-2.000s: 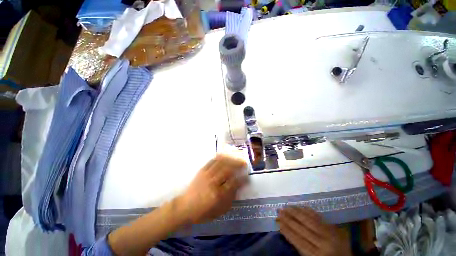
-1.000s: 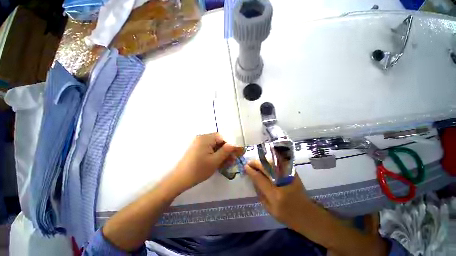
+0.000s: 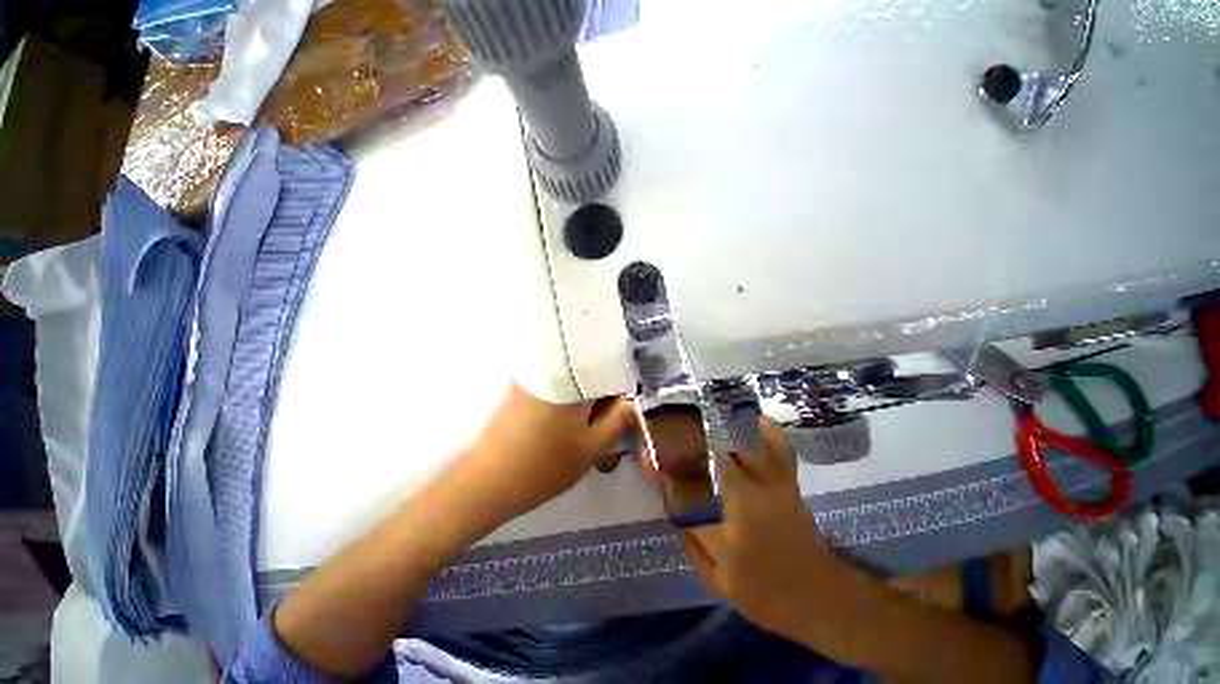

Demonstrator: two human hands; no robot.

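The white sewing machine head [image 3: 830, 201] fills the upper right, with a grey knob [image 3: 573, 134] on its front. The shiny metal take-up lever guard [image 3: 676, 441] stands between my hands and hides part of the needle area. My left hand [image 3: 555, 434] is at the left of the guard, its fingers bent close to the needle area. My right hand [image 3: 756, 515] is at the right of and partly behind the guard. The fingertips of both hands are largely hidden, and I cannot make out what they touch.
Striped blue strips [image 3: 147, 361] lie at the left table edge. Snips with red and green handles [image 3: 1070, 461] lie right of the needle area. A wrapped brown package [image 3: 361, 74] is at the back left. A white ruffled bundle [image 3: 1137, 588] is at the lower right.
My right hand has come up from the table's front edge to the needle area. A small blue piece seen between my fingers a second ago is now hidden. The view has moved closer.
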